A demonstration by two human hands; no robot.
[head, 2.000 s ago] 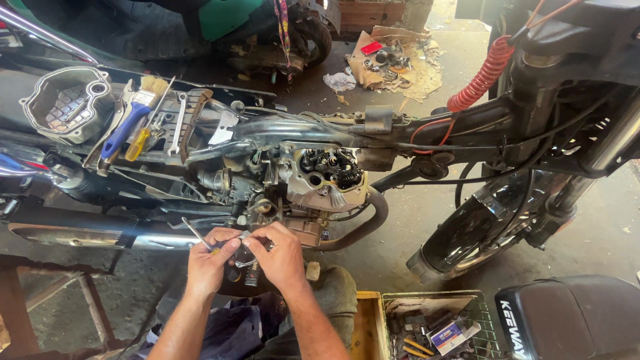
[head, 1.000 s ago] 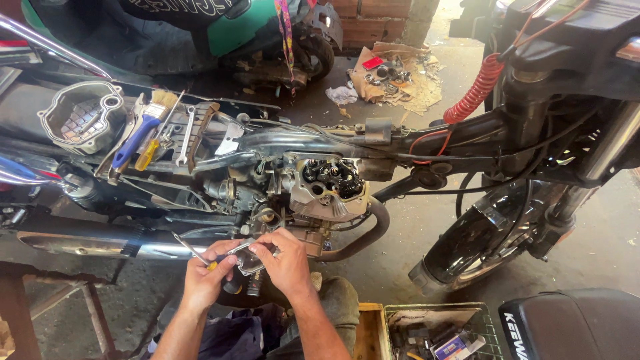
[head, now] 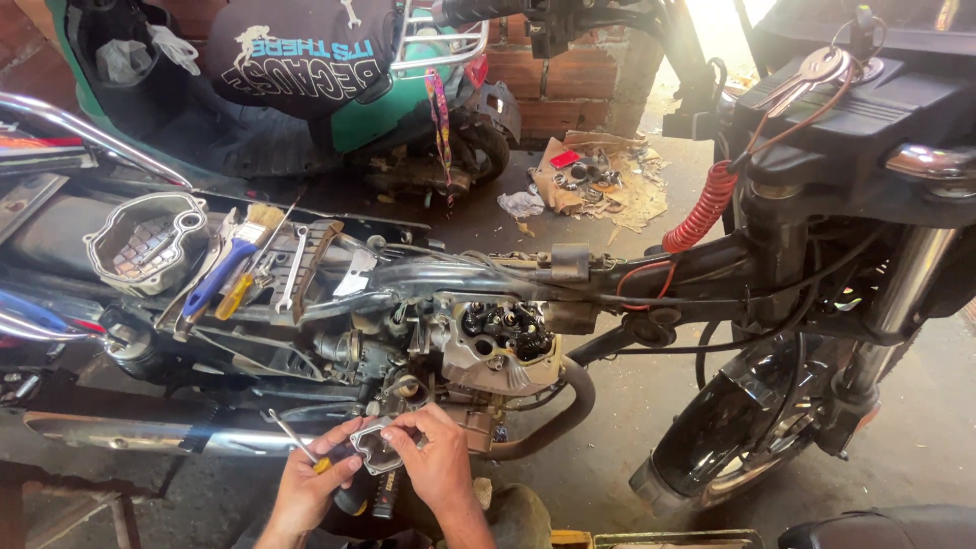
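Below the motorcycle's engine, my left hand (head: 313, 476) holds a small metal cover (head: 375, 448) with a raised rim. The same hand also grips a thin metal-shafted tool with a yellow collar (head: 293, 436). My right hand (head: 441, 461) pinches the cover's right side between thumb and fingers. Just above and to the right is the opened cylinder head (head: 502, 347), its dark, oily valve parts exposed. A black-handled tool (head: 387, 496) hangs below the cover, partly hidden. What supports it cannot be made out.
On the frame at left lie a larger engine cover (head: 145, 286), a blue-handled brush (head: 217, 278), a yellow-handled screwdriver (head: 235, 296) and a combination wrench (head: 293, 267). Loose parts rest on cardboard (head: 625, 191) across the floor. A curved exhaust pipe (head: 583, 404) runs right of my hands.
The small cover in my hands has turned, and its open rim now shows. My right fingers have shifted on it. The view has tilted up and moved.
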